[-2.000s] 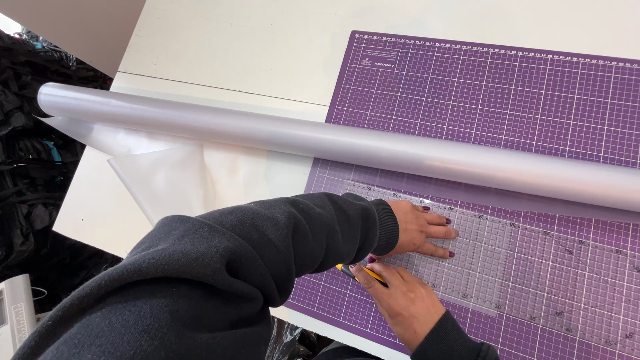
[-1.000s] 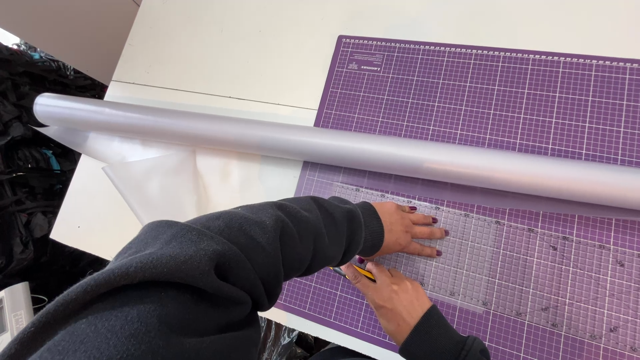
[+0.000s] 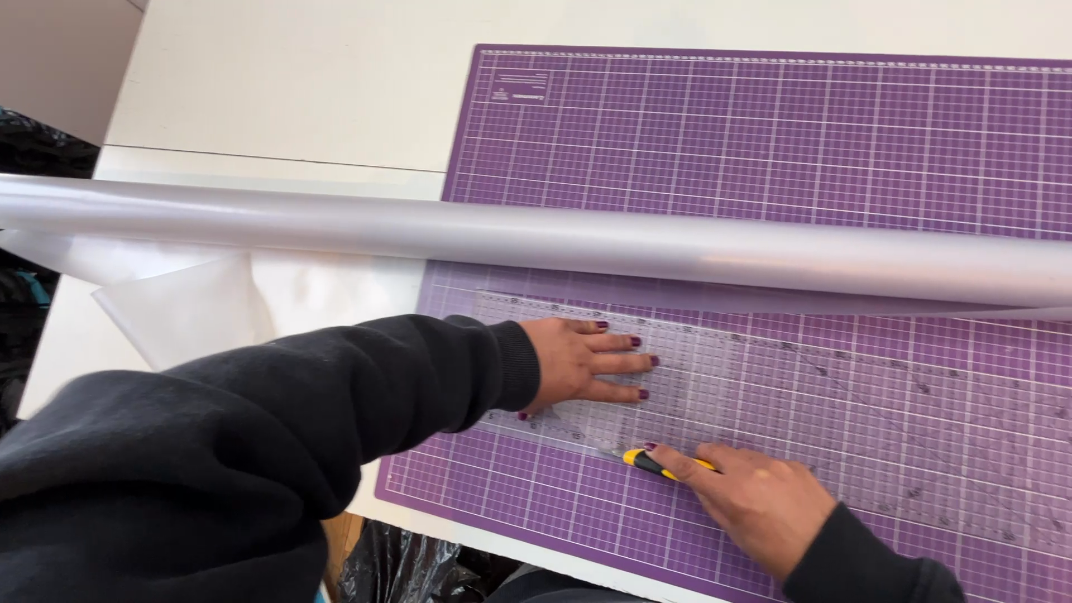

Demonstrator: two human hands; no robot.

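My left hand (image 3: 582, 362) lies palm down with fingers spread on a long clear gridded ruler (image 3: 754, 385). The ruler rests on a purple gridded cutting mat (image 3: 653, 142), with translucent plastic sheeting beside its far edge. Below and to the right, my right hand (image 3: 758, 502) grips a yellow and black utility knife (image 3: 649, 463). The knife's front end points left, at the ruler's near edge; I cannot make out its blade. Beyond the ruler, a long roll of translucent plastic film (image 3: 536, 239) crosses the mat and table.
A loose, folded flap of film (image 3: 188, 306) hangs off the roll at left, over the white table (image 3: 285, 84). Crumpled black plastic (image 3: 402, 565) shows below the table's near edge, and more dark material is beyond its left edge.
My right hand, with the knife, has moved right along the ruler's near edge, away from my left hand. My left hand stays flat on the ruler. The view has shifted somewhat.
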